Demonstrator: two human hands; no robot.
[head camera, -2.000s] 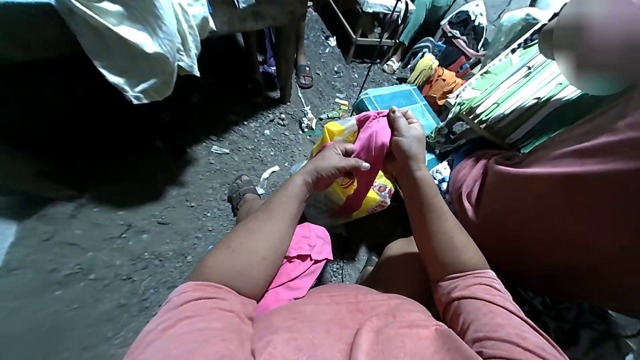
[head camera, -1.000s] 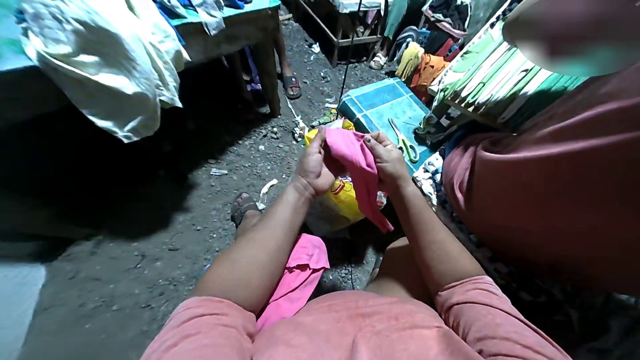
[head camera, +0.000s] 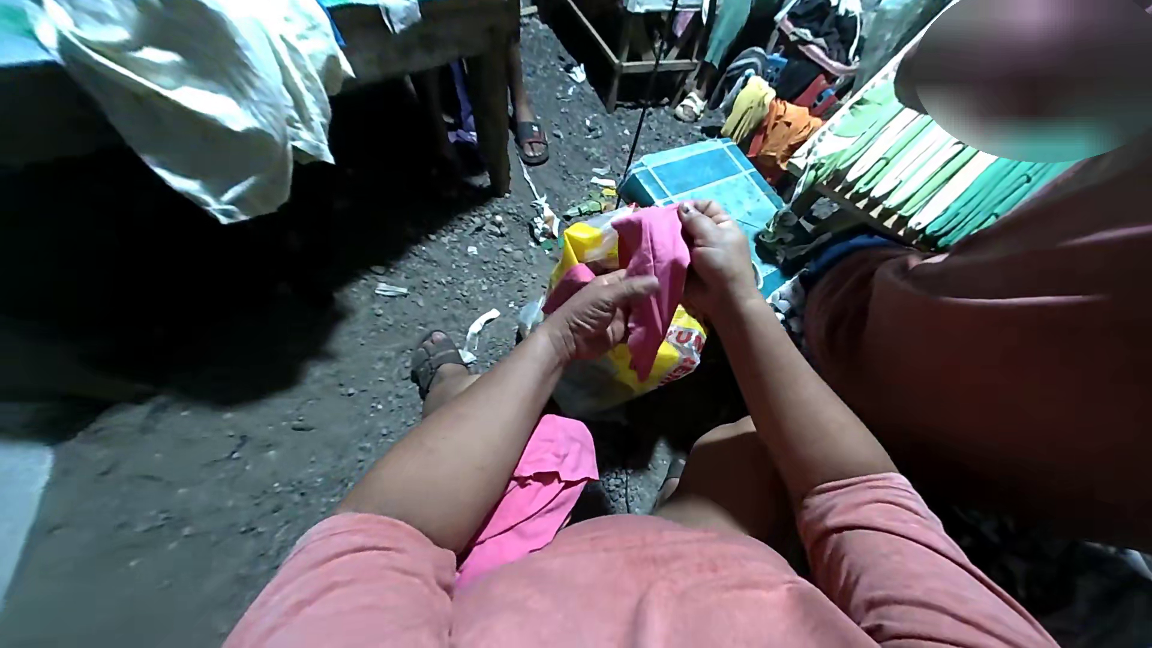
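A piece of pink cloth (head camera: 660, 256) is stretched between my two hands, above a yellow and clear plastic bag (head camera: 621, 360) that bears printing. My left hand (head camera: 598, 315) grips its lower left part, the thumb lying on top. At the upper right edge, my right hand (head camera: 717, 252) pinches the fabric between thumb and fingers. Another pink cloth (head camera: 540, 486) lies over my left thigh. Just beyond my right hand is a blue plastic crate or box (head camera: 693, 175); scissors seen on it earlier are hidden now.
White cloth (head camera: 207, 99) hangs off a wooden table (head camera: 432, 40) at the upper left. Folded green and white cloths (head camera: 909, 162) fill a rack at the right. A person in a dark red garment (head camera: 990, 360) is close on my right. Gravel ground (head camera: 360, 432) lies at the left.
The pink cloth has been turned and shifted between my hands. Green-handled scissors showed on the blue box one second ago; my right hand and forearm now cover that side.
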